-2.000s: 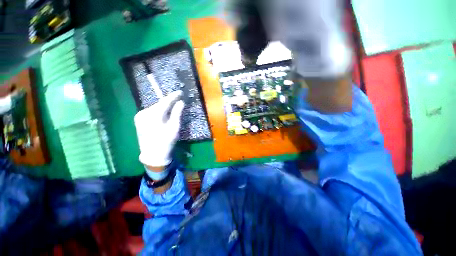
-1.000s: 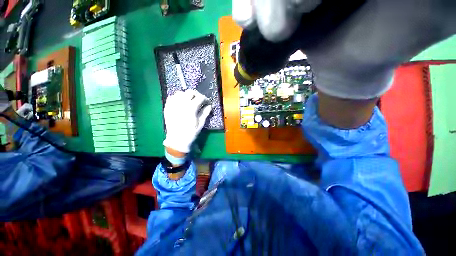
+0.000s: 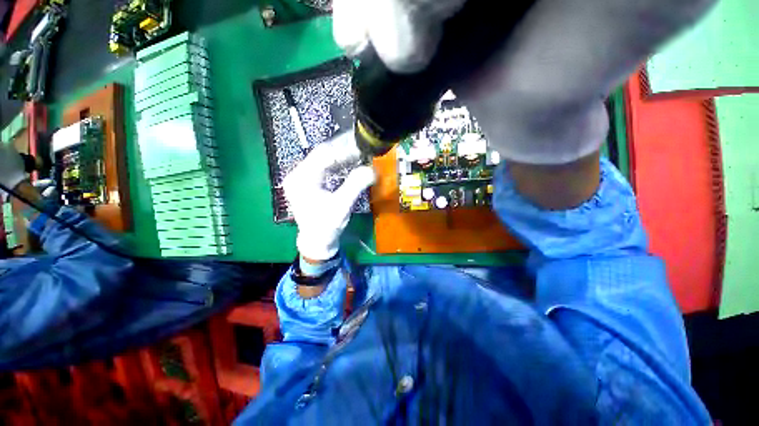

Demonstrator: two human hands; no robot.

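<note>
My right hand [image 3: 533,75], in a white glove, is large at the top and holds the black electric screwdriver [image 3: 399,100], its yellow-ringed tip pointing down. My left hand [image 3: 320,195], gloved in white, is at the right edge of the black screw tray [image 3: 279,179], fingertips close to the screwdriver tip. Whether it holds a screw is too small to tell. The circuit board [image 3: 453,170] lies on the orange fixture [image 3: 449,231]; its far part is hidden by the screwdriver and right hand. A slim white marker pen [image 3: 297,121] lies in the tray.
Pale green sheets [image 3: 179,150] are stacked left of the tray. Farther left, another board [image 3: 79,162] sits on an orange fixture [image 3: 115,150] beside another person's gloved hand [image 3: 12,166]. A red mat [image 3: 674,191] and green sheets [image 3: 739,208] are at right. Red crates [image 3: 225,366] are below the bench.
The screwdriver and right hand have come left and down toward the tray's edge. My left hand has moved right out of the tray's middle to meet the screwdriver tip.
</note>
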